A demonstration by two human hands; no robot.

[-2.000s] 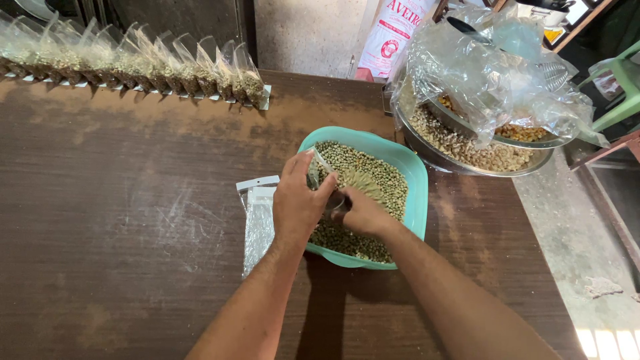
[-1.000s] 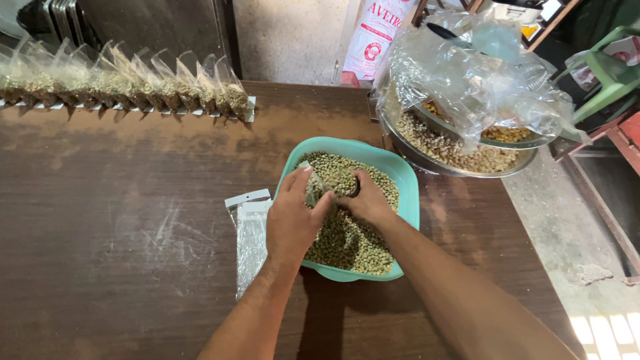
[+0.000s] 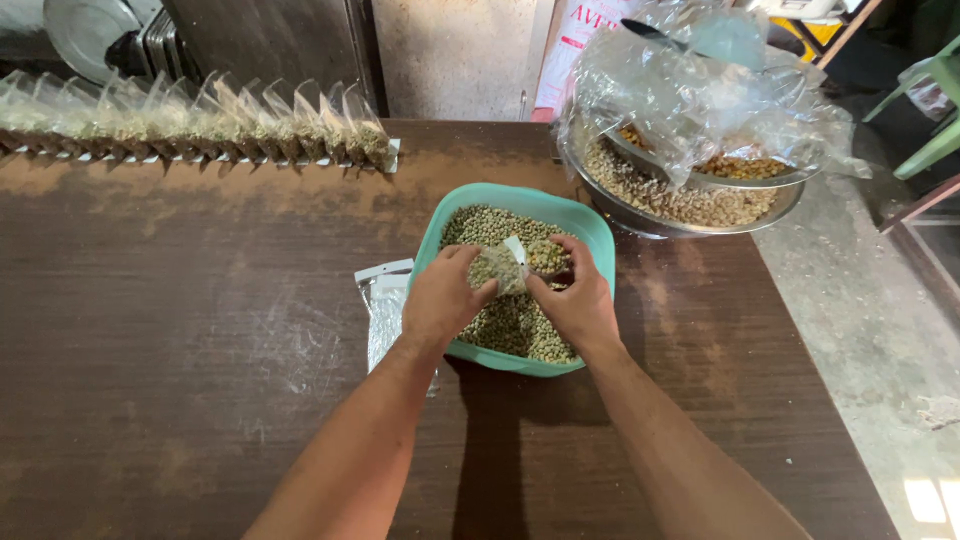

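Observation:
A teal plastic basin (image 3: 606, 262) of small greenish dried peas or beans (image 3: 502, 328) stands on the brown table. Above them my left hand (image 3: 444, 289) holds the filled part of a small clear plastic bag (image 3: 497, 270) with a white label or flap. My right hand (image 3: 574, 296) is at the bag's other side, its thumb beside the white piece and its fingers curled around a small heap of yellow-green seeds (image 3: 546, 257). Whether those seeds lie in a scoop, a cup or the bag I cannot tell. Flat clear bags (image 3: 386, 315) lie left of the basin, partly under it or my arm.
Filled clear bags (image 3: 300, 131) stand in a row along the table's back left. At the back right, steel bowls (image 3: 686, 225) of pale and orange grains sit nested under crumpled plastic film (image 3: 697, 90). The table's right edge (image 3: 806, 352) borders a concrete floor.
My hands were down among the seeds in the basin; now they are raised a little, with the small bag and the yellow-green seeds plainly showing between them.

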